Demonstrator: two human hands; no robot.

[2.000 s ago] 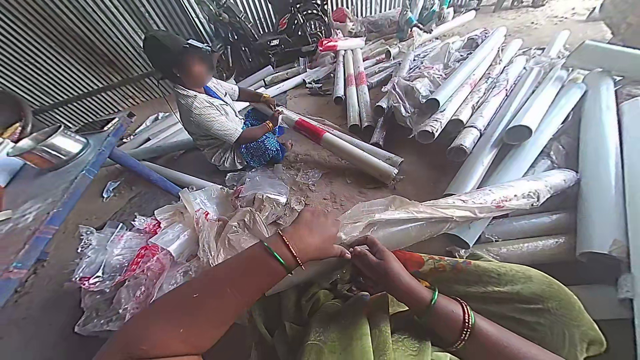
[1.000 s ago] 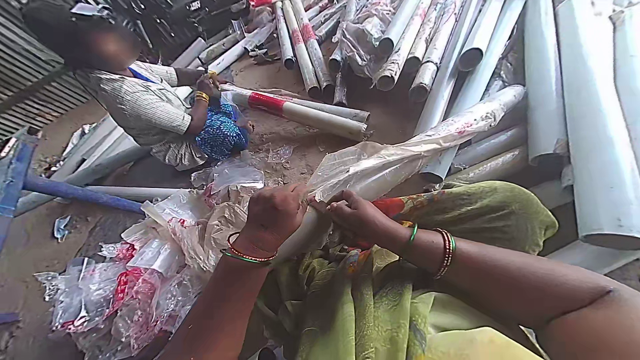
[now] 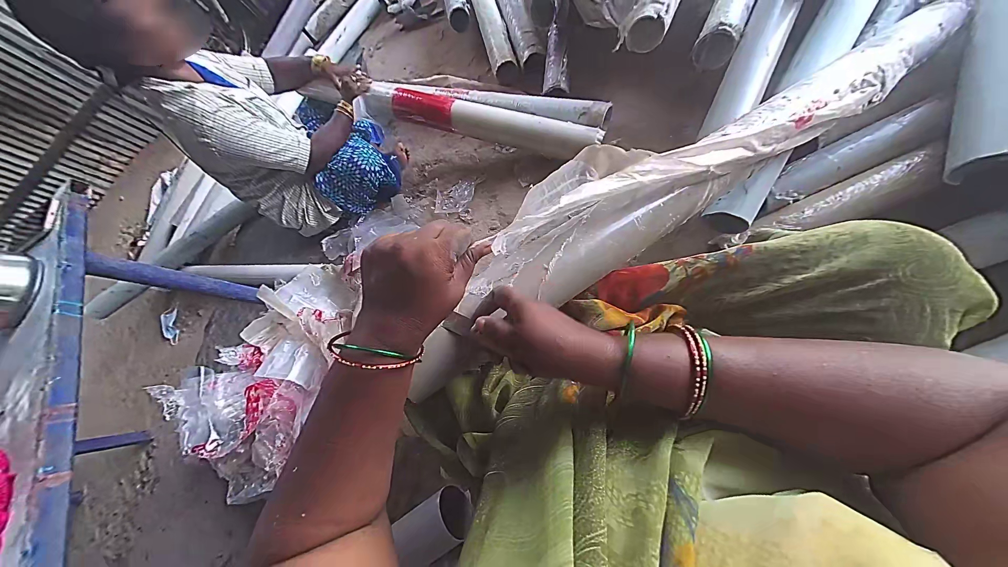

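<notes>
A grey-white plastic pipe (image 3: 598, 248) lies slantwise across my lap, its far part inside a clear plastic film sleeve (image 3: 756, 146). The fingers of my left hand (image 3: 417, 279) are closed on the torn edge of this film, above the pipe. Close beside it, my right hand (image 3: 543, 335) is at the pipe's side with curled fingers; a small dark flat thing shows at its fingertips, too unclear to name. The near end of the pipe is bare between my forearms. Crumpled plastic film (image 3: 268, 394) with red print is heaped left of my left forearm.
A person (image 3: 236, 134) sits on the ground at upper left, hands on a pipe with a red band (image 3: 488, 118). More pipes (image 3: 858, 157) lie at the right and top. A blue metal frame (image 3: 67, 339) stands at the left, with a blue bar (image 3: 169, 276) reaching towards the heap.
The view has moved down and closer to my hands. My left hand has come away from my right hand, with film pulled up from the pipe, whose near part now shows more bare surface.
</notes>
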